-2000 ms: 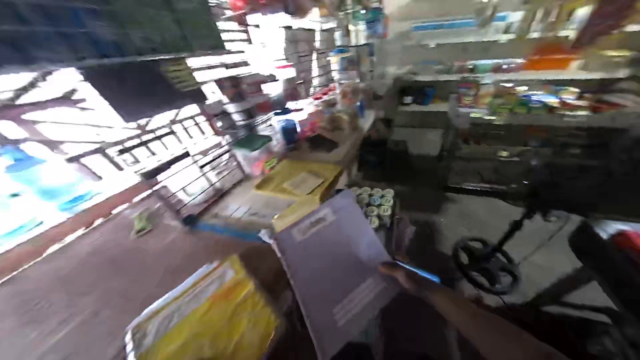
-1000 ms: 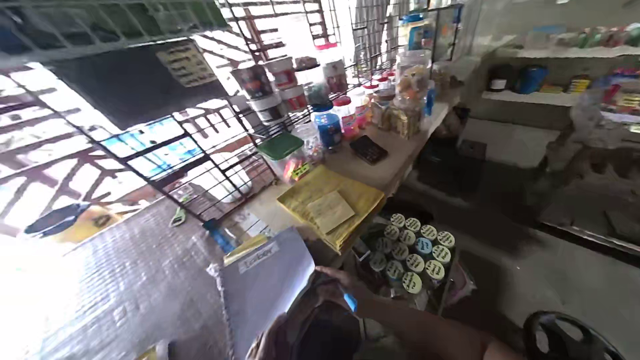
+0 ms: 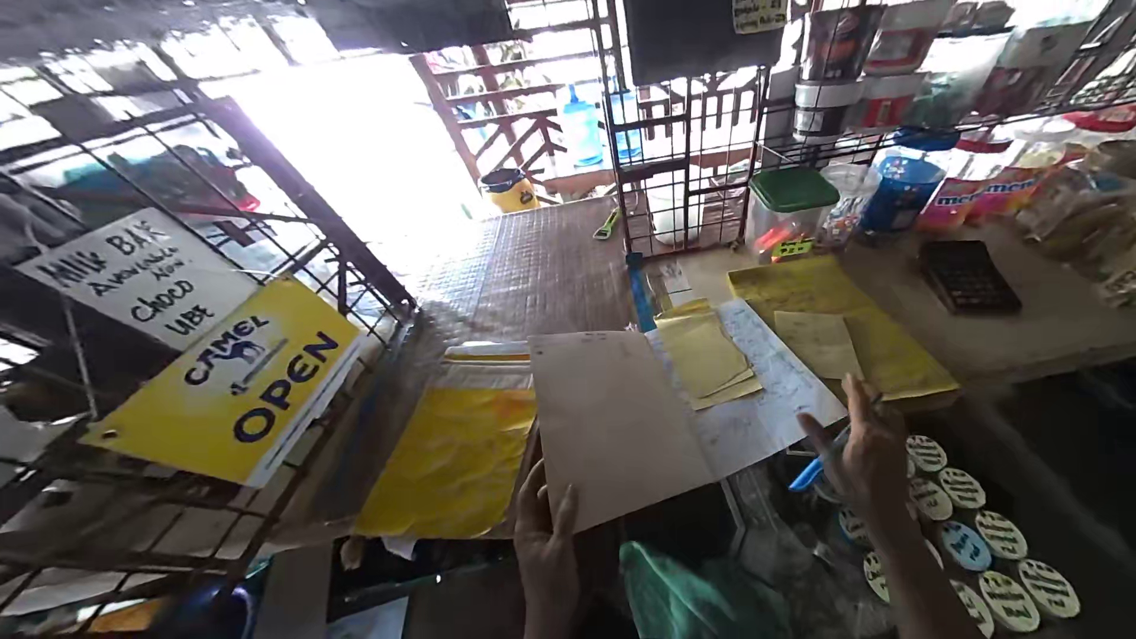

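Note:
An opened notebook [image 3: 617, 426] lies at the counter's edge, its plain cover side to the left and a written page to the right. Loose yellowish paper slips [image 3: 706, 355] rest on that page. My left hand [image 3: 546, 524] holds the lower left edge of the cover, thumb on top. Above the page's lower right corner is my right hand [image 3: 861, 444], fingers spread, with a blue pen [image 3: 809, 475] held against it. Left of the notebook lies a yellow plastic envelope [image 3: 448, 461]; to the right is a yellow envelope [image 3: 896, 342] with a small paper [image 3: 815, 342] on it.
A calculator [image 3: 969, 277] and a green-lidded container [image 3: 792, 200] stand on the counter to the right, near candy jars. Round-lidded containers [image 3: 963, 488] sit below my right hand. A metal grille with a yellow sign [image 3: 240, 382] is at the left. Green plastic [image 3: 692, 590] hangs below.
The notebook, closed in the earlier frames, is now open. My left hand has come into view at its lower edge. The view has turned left.

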